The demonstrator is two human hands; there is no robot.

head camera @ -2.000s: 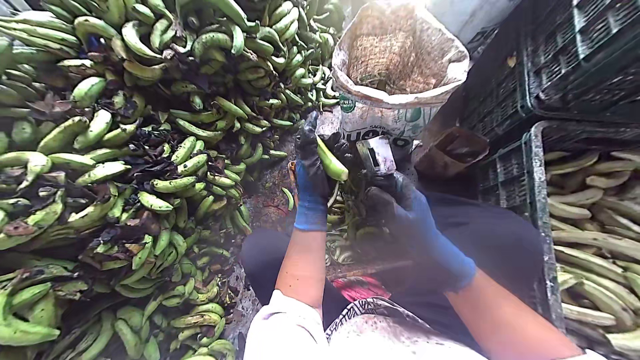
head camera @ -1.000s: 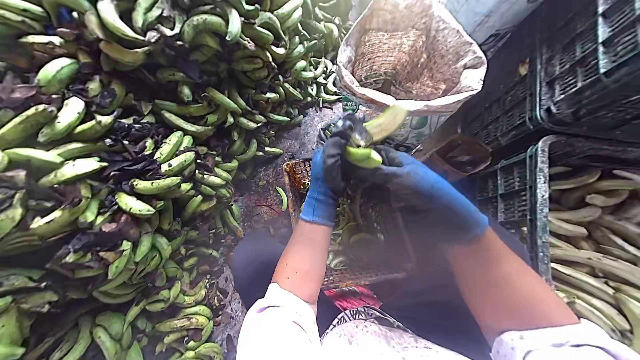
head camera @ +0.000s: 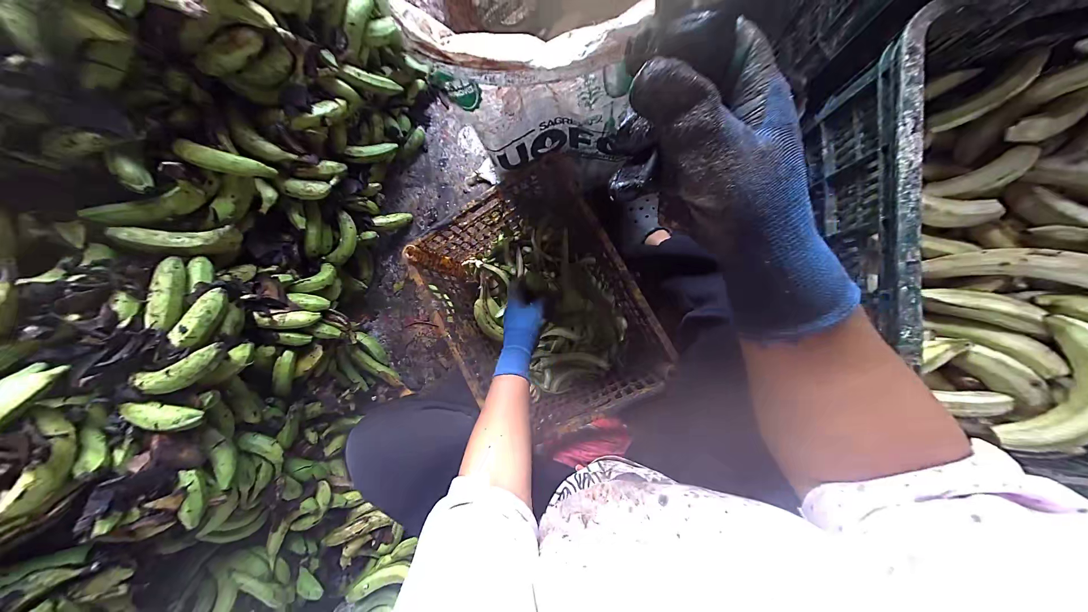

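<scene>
My left hand [head camera: 520,327], in a blue glove with a dark coating, reaches down into a rusty-brown plastic crate [head camera: 450,336] between my legs. Its fingers are hidden in shadow among green plantain peels [head camera: 565,361], so its hold cannot be told. My right hand [head camera: 722,127], gloved alike, is raised at the upper right, near the camera, with its fingers curled. Something dark shows at its fingertips, too blurred to name.
A large heap of green plantains [head camera: 195,314] fills the left side. A white woven sack [head camera: 544,110] bearing print stands ahead. At the right, a dark green plastic crate [head camera: 905,187] holds pale peeled plantains [head camera: 1003,263]; more crates stand behind it.
My hands were together around a green plantain one second ago; now they are apart, the left low in the brown crate, the right raised. The view has tilted downward.
</scene>
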